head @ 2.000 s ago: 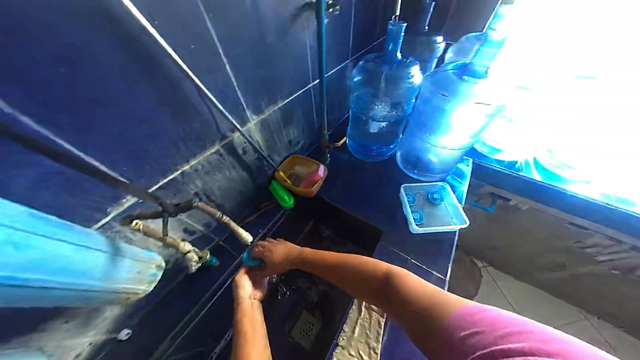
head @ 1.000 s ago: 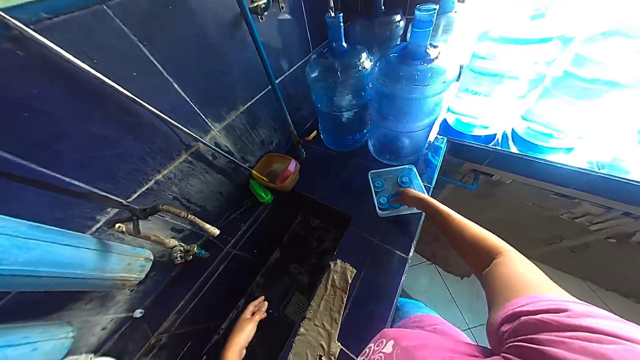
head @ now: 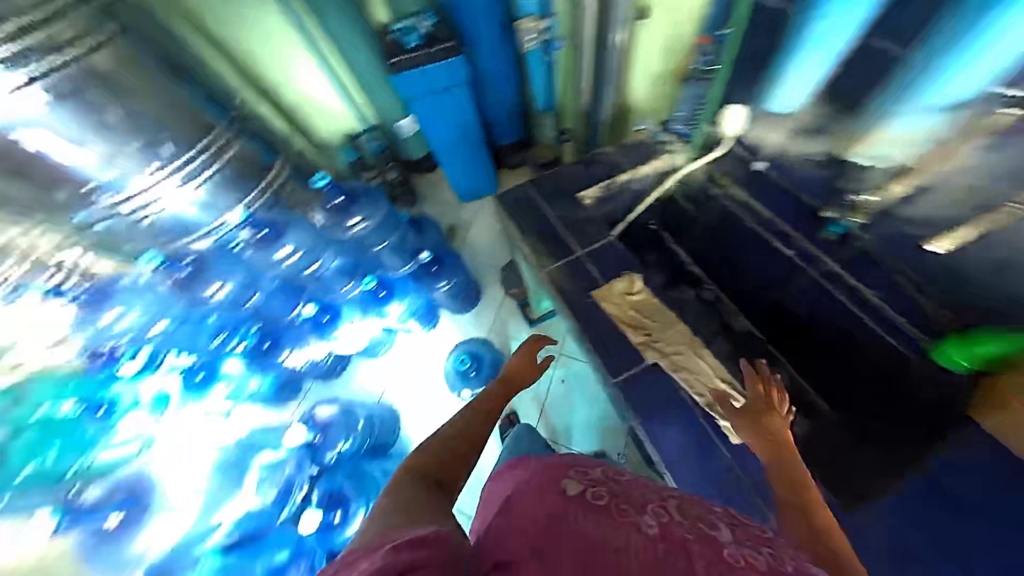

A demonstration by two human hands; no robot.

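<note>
My left hand (head: pixel 528 364) is held over the floor, fingers apart and bent, with nothing in it. Just beside it, lower down, stands a blue water jug (head: pixel 474 366) seen from above. My right hand (head: pixel 758 402) is spread at the near end of a crumpled tan cloth (head: pixel 660 340) on the edge of the dark sink basin (head: pixel 768 280); whether it touches the cloth is unclear. Neither hand grips anything. The view is partly blurred.
Many blue water jugs (head: pixel 360 212) crowd the floor at left. A tall blue tank (head: pixel 452 120) stands at the back. The tiled counter edge (head: pixel 560 296) runs between floor and sink. A green object (head: pixel 972 350) lies at far right.
The view has swung strongly round toward the floor and its jugs. My left and right hands, one of which was at the tray of caps, are now over the floor and by the cloth.
</note>
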